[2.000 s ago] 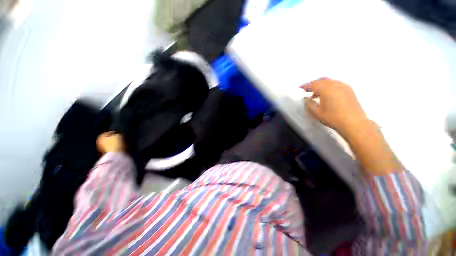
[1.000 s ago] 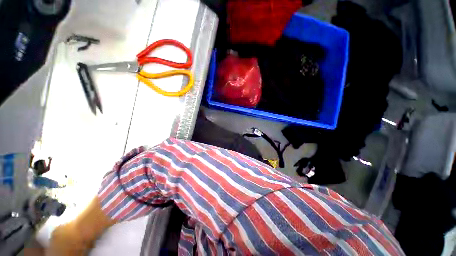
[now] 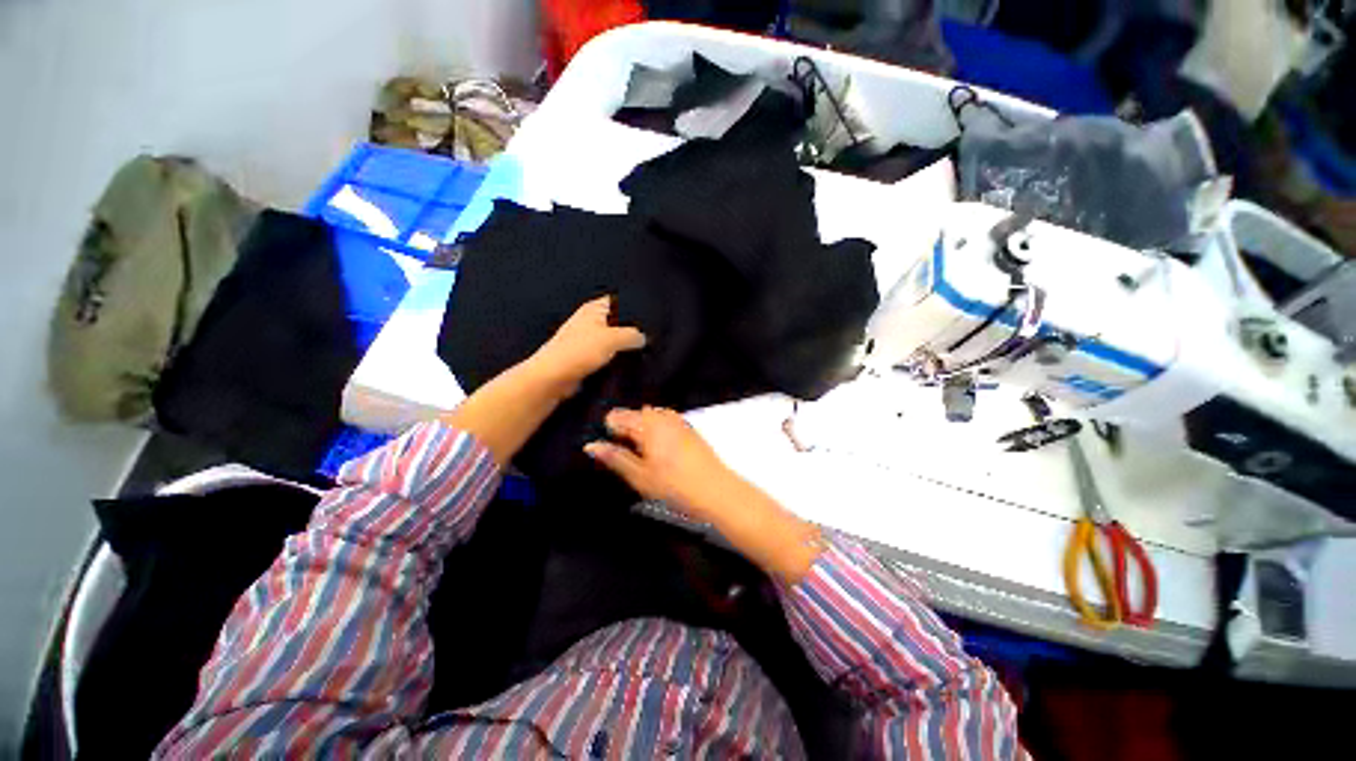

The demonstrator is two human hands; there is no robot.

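Note:
A black garment piece (image 3: 714,268) lies spread and crumpled on the white machine table (image 3: 922,513), left of the sewing machine, and hangs over the front edge. My left hand (image 3: 591,347) is on the cloth with its fingers closed on it. My right hand (image 3: 654,451) is just below, at the table's front edge, with thumb and fingertips pinching the cloth. The white sewing machine (image 3: 1026,305) with a blue stripe stands to the right. The cloth reaches close to its needle area, and I cannot tell whether it lies under the foot.
Scissors (image 3: 1108,558) with red and yellow handles lie right, with dark snips (image 3: 1040,434) above them. A blue crate (image 3: 394,201) and an olive bag (image 3: 141,290) are at left. A clear plastic bag (image 3: 1086,171) lies behind the machine. More black cloth (image 3: 194,595) is at lower left.
The view has swung back from the scissors and crate to the table left of the machine. Both hands are now together on the black cloth; one second ago only one blurred forearm showed at the lower left.

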